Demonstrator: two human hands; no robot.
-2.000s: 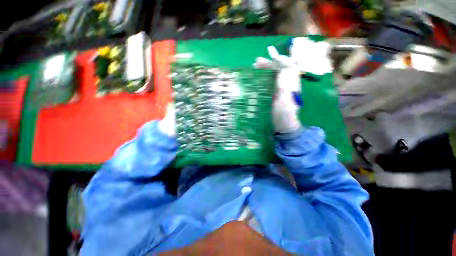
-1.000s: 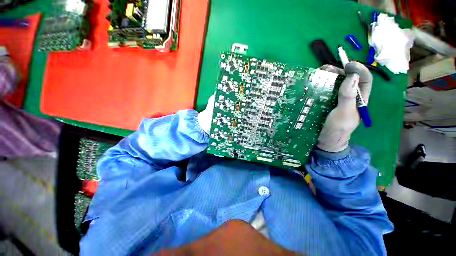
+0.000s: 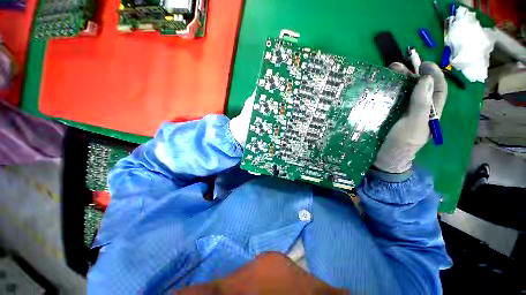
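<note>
A green PCB assembly [image 3: 323, 115] is held solder side up in front of my chest, tilted a little, with glare on its right part. My left hand [image 3: 244, 122], in a white glove, holds its left edge; most of the fingers are hidden behind the board. My right hand [image 3: 410, 124], also gloved, grips the right edge and also holds a marker pen [image 3: 435, 131] with a white barrel and blue end, pointing down toward me.
Two more boards, one [image 3: 60, 17] solder side up and one [image 3: 164, 16] component side up, lie at the red mat's [image 3: 138, 75] far edge. A black brush [image 3: 387, 47], blue cap [image 3: 427, 37] and crumpled wipe [image 3: 468, 43] lie at right. A neighbour's purple sleeve [image 3: 29, 135] shows left.
The blurred view has become clear and shifted. Over the last second the board has risen slightly and tilted, and its glare has spread. Both hands still hold it.
</note>
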